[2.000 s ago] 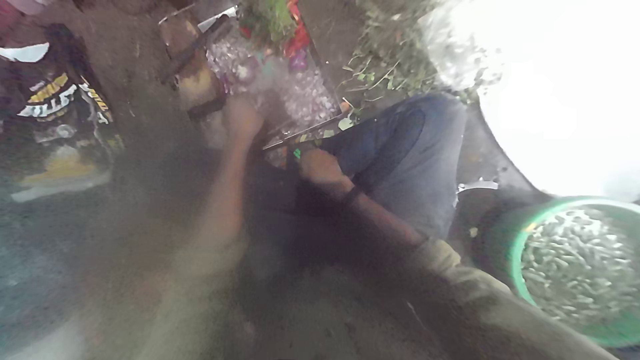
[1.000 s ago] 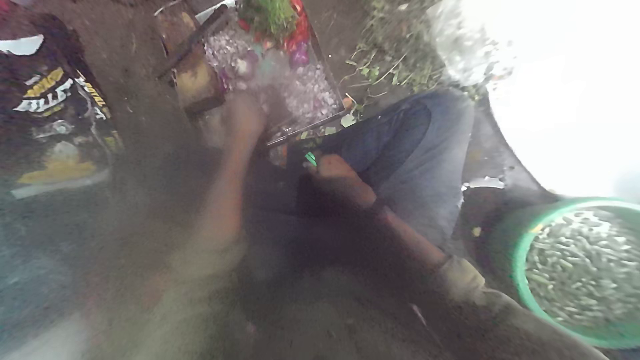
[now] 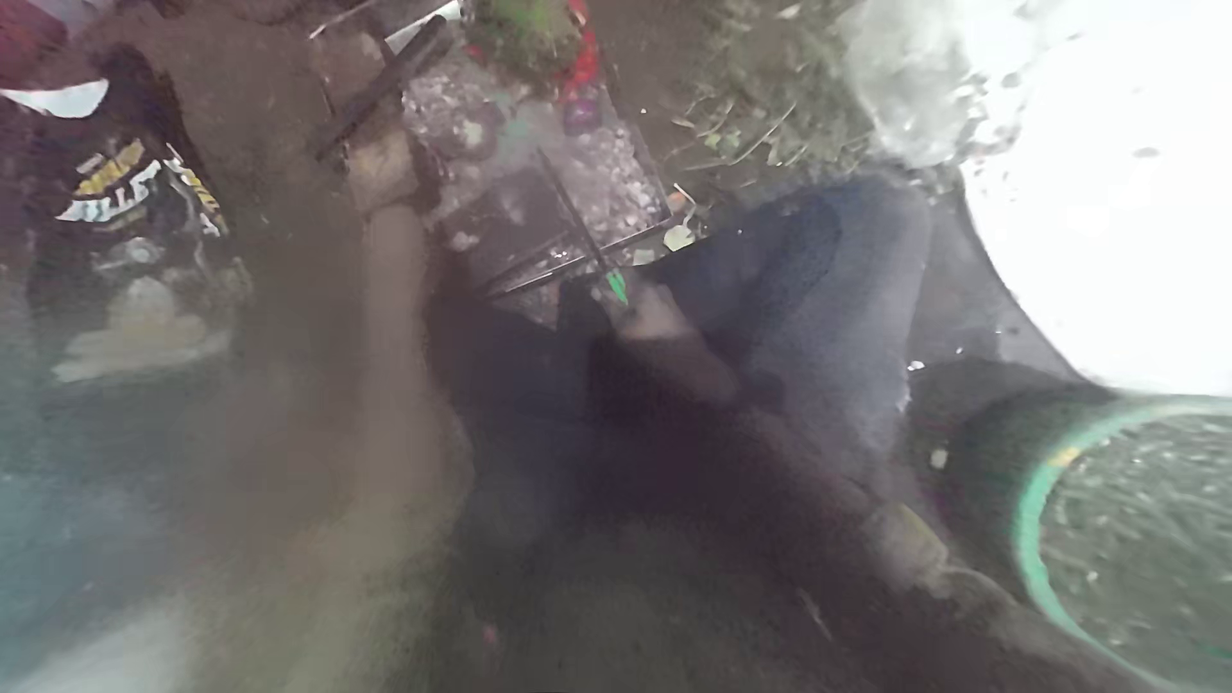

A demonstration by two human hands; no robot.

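Note:
My right hand point(image 3: 650, 306) is closed around the green handle of a knife point(image 3: 576, 217), whose narrow dark blade points up and left over a tray point(image 3: 664, 202). Chopped whitish-purple pieces point(image 3: 626, 173), probably onion, cover much of the tray. A purple onion point(image 3: 581, 115), something red point(image 3: 584, 58) and a green leafy bunch point(image 3: 529, 34) lie toward its far side. My left hand point(image 3: 393, 217) is blurred beside the tray's left edge, close to a brown block point(image 3: 382, 166); its fingers and anything in them cannot be made out.
Leafy stems point(image 3: 770, 115) lie on the ground beyond my bent knee point(image 3: 847, 231). A green-rimmed tub point(image 3: 1032, 520) of small greenish pieces stands at lower right, below a large, bright white surface point(image 3: 1107, 212). A printed dark bag point(image 3: 135, 212) is at left.
My left hand has moved left from over the tray to its left edge. The knife blade now shows clearly above the tray; earlier only the green handle was plain in my right hand.

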